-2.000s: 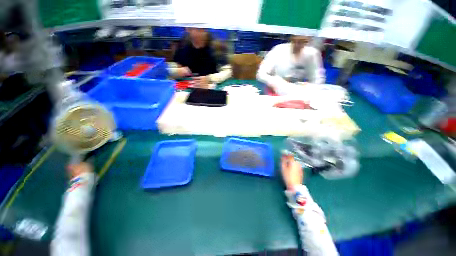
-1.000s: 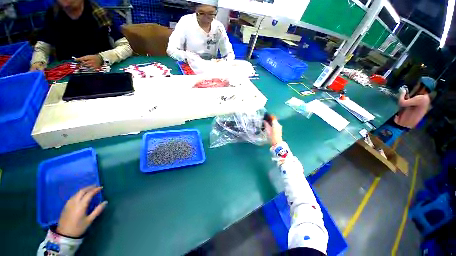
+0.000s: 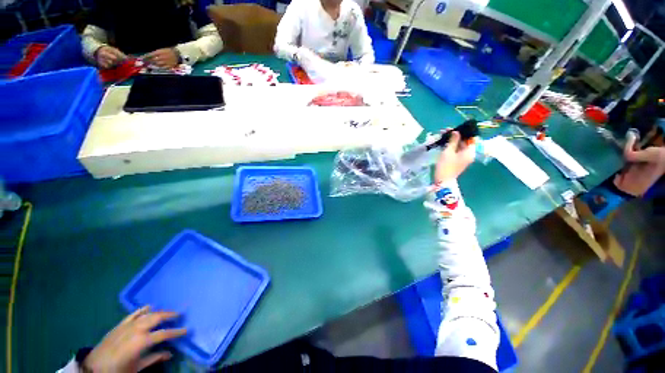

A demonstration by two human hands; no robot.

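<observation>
My right hand (image 3: 453, 162) holds short black parts (image 3: 459, 134) above the right end of the clear bag of dark parts (image 3: 370, 170). A bright orange spot shows at its fingertips. My left hand (image 3: 138, 341) has its fingers spread at the lower left rim of the empty blue tray (image 3: 208, 291); whether it touches the tray is hard to tell. The tray lies turned at an angle near the bench's front edge. A second blue tray (image 3: 313, 213) behind it holds a grey speckled mass of small metal hardware (image 3: 273, 198).
A long cream block (image 3: 182, 142) lies across the bench, with a black flat rectangle (image 3: 175, 93) and red parts (image 3: 337, 99) on it. A deep blue bin (image 3: 44, 131) stands at left. Two people sit opposite. White sheets (image 3: 516, 162) lie at right.
The empty tray has moved right and nearer and turned, with my left hand following. My right hand has risen from the clear bag, now showing black parts in its grip. The view has shifted.
</observation>
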